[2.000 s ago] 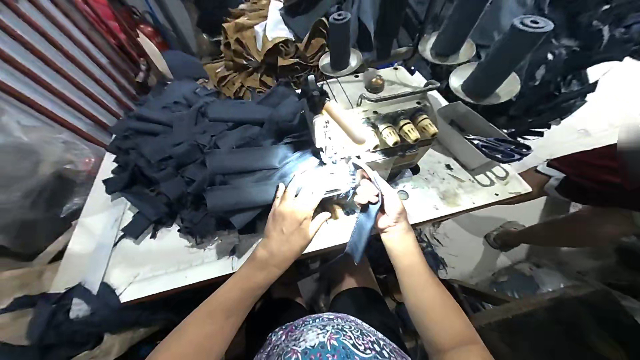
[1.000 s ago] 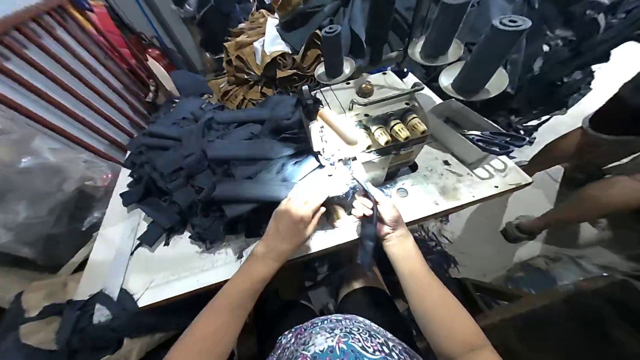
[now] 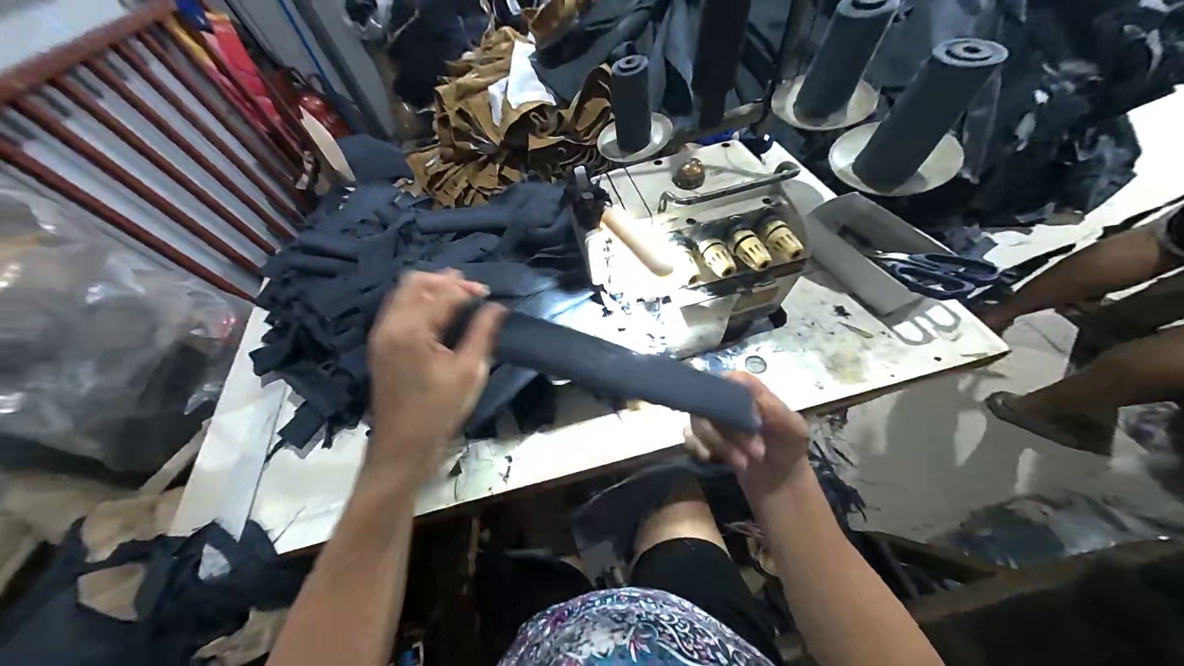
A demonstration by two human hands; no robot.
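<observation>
A dark blue fabric strip [image 3: 629, 370] is stretched between my hands, in front of an overlock sewing machine [image 3: 703, 268] with a lit needle area. My left hand [image 3: 430, 351], blurred, grips the strip's left end between thumb and fingers. At its right end my right hand [image 3: 749, 430] holds the strip from below. Behind my left hand lies a heap of dark blue cut fabric pieces [image 3: 370, 250] on the white table [image 3: 546, 472].
Scissors [image 3: 939, 273] lie by a metal tray [image 3: 860, 250] at the right. Thread cones [image 3: 930, 111] stand behind the machine. Brown fabric [image 3: 472, 120] is piled at the back. A red slatted rail [image 3: 139, 139] stands left. Another person's legs [image 3: 1082, 370] are at the right.
Both hands have moved away from the machine's needle area and apart, with the fabric strip now stretched between them. Earlier, both hands were close together at the machine.
</observation>
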